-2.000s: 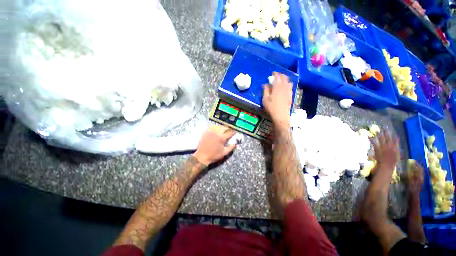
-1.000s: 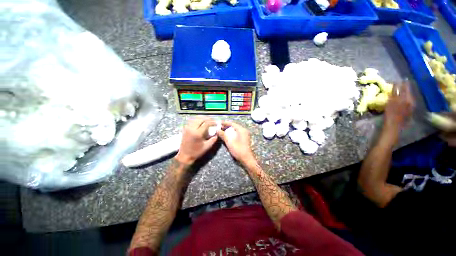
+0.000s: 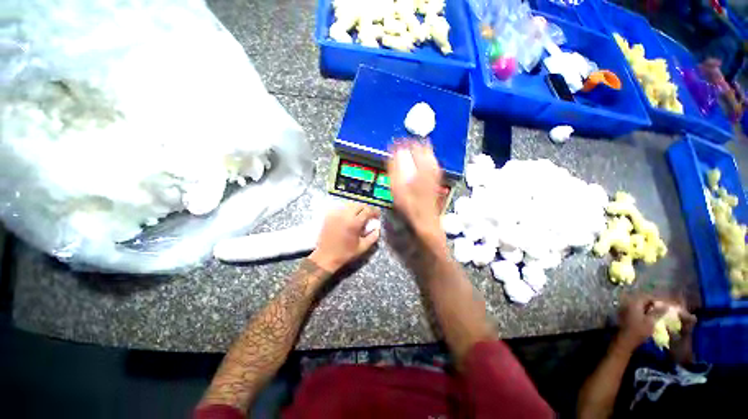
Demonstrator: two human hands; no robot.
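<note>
A bench scale with a blue platform [image 3: 381, 110] and green-lit displays stands before me. One white lump [image 3: 420, 119] sits on the platform. My left hand [image 3: 344, 233] is on the counter in front of the scale, closed round the end of a white rolled log [image 3: 266, 245]; white material shows at its fingertips. My right hand [image 3: 416, 184] is blurred, over the scale's front edge, with something white at its fingers. It covers the keypad and part of the displays. A heap of white lumps [image 3: 533, 209] lies right of the scale.
A large clear bag [image 3: 287, 155] of white material lies at left. Yellow pieces [image 3: 630, 237] lie beyond the heap. Blue trays [image 3: 566, 116] line the far side, with a lone white lump [image 3: 561, 133] nearby. Another person's hands [image 3: 644, 319] hold a yellow piece at right.
My right hand has moved from beside my left hand up to the scale. My left hand stays by the log. The neighbour's hands have come together round a yellow piece. The view has turned.
</note>
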